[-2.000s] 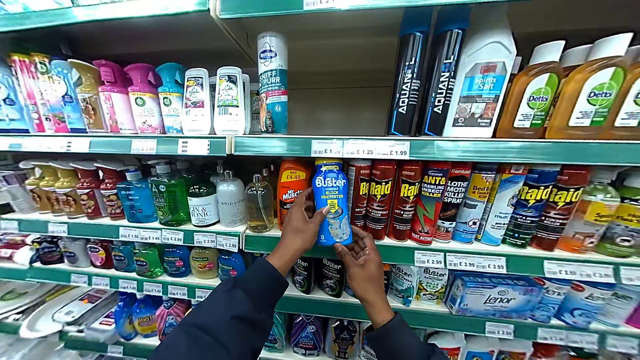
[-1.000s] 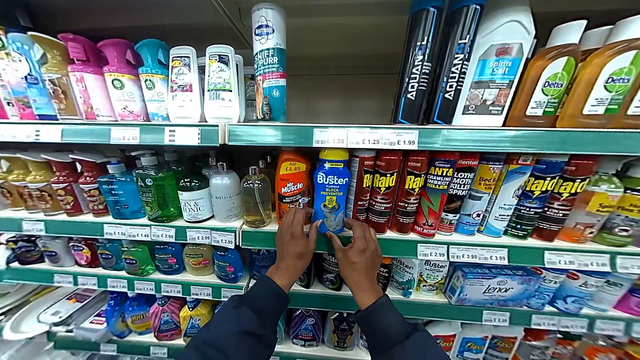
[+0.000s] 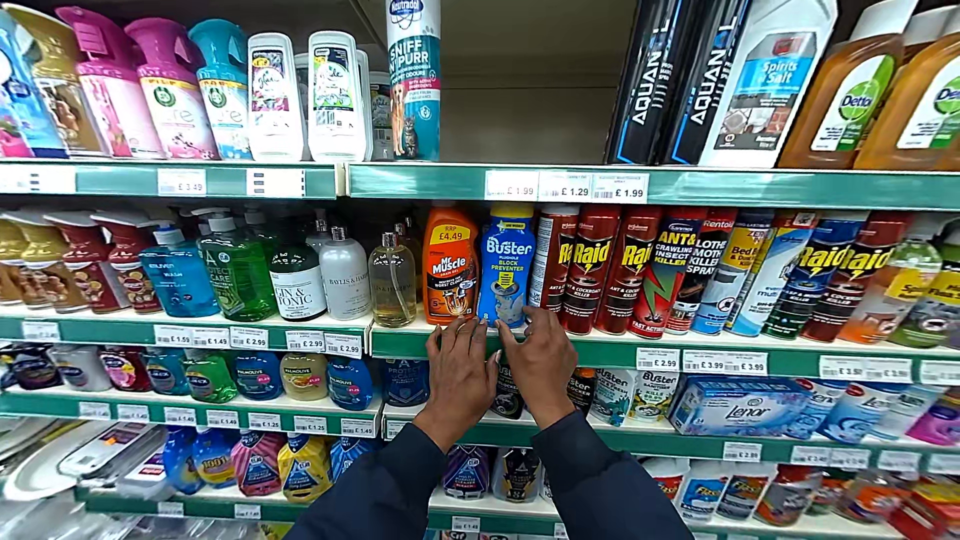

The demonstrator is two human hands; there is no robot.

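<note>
A blue Buster plughole product bottle (image 3: 507, 262) with a yellow top stands upright on the middle shelf. Just left of it is an orange Mr Muscle drain gel bottle (image 3: 450, 262); a red Raid can (image 3: 553, 259) is on its right. My left hand (image 3: 461, 367) rests at the shelf's front edge below the orange bottle, fingers extended, gripping nothing. My right hand (image 3: 541, 364) is at the foot of the blue bottle, its fingertips at or against the lower right side; whether they touch it is hard to tell. Both thumbs point up near each other.
Handwash bottles (image 3: 296, 277) stand left on the same shelf, several insect spray cans (image 3: 660, 274) right. Above runs a green shelf edge (image 3: 450, 182) with price labels, carrying a Neutradol can (image 3: 414, 82) and Dettol bottles (image 3: 847, 97). A Lenor box (image 3: 739, 405) lies on the shelf below.
Two seconds ago my hands held the blue bottle out in front of the shelf. Now it stands in the row, and both hands have moved down to its base and the shelf edge. The view is closer.
</note>
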